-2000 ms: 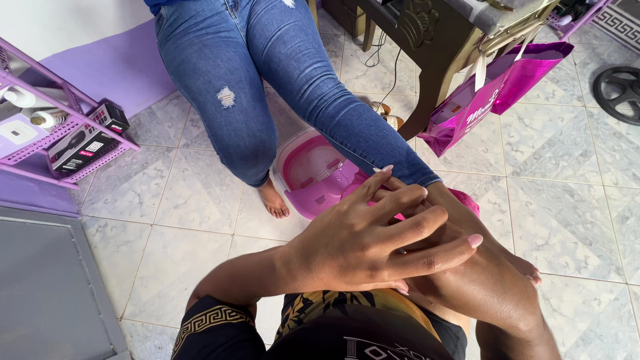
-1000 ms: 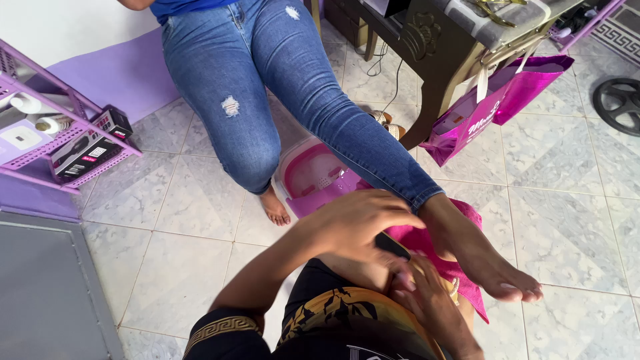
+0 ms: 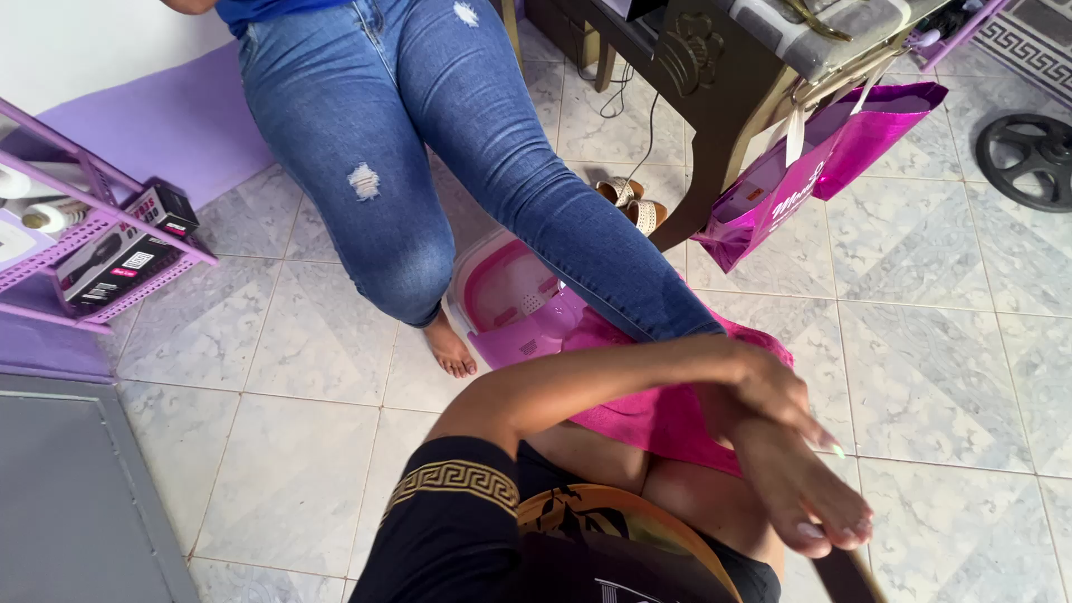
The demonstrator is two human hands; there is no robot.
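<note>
My left hand (image 3: 775,389) lies over the ankle and instep of the other person's raised foot (image 3: 791,486), its fingers wrapped over the top. That foot points toward the lower right, above a pink towel (image 3: 662,427) spread over my lap. Just below the toes shows a dark, flat strip (image 3: 846,576) with a lighter edge, perhaps a foot file; whatever holds it is hidden or outside the picture. I do not see my right hand. The other person's jeans (image 3: 620,260) cover the stretched leg, which passes over a pink foot bath (image 3: 502,310).
The person's other bare foot (image 3: 450,345) stands on the tiles beside the bath. A purple rack (image 3: 159,280) with boxes is at left, above a grey panel (image 3: 59,486). On the right are a carved table (image 3: 703,126), sandals (image 3: 632,201), a magenta bag (image 3: 779,188) and a black wheel-shaped base (image 3: 1026,159).
My left hand has moved right from above my lap onto the raised foot. My right hand, seen near my lap a second ago, has left view. The dark strip has appeared below the toes.
</note>
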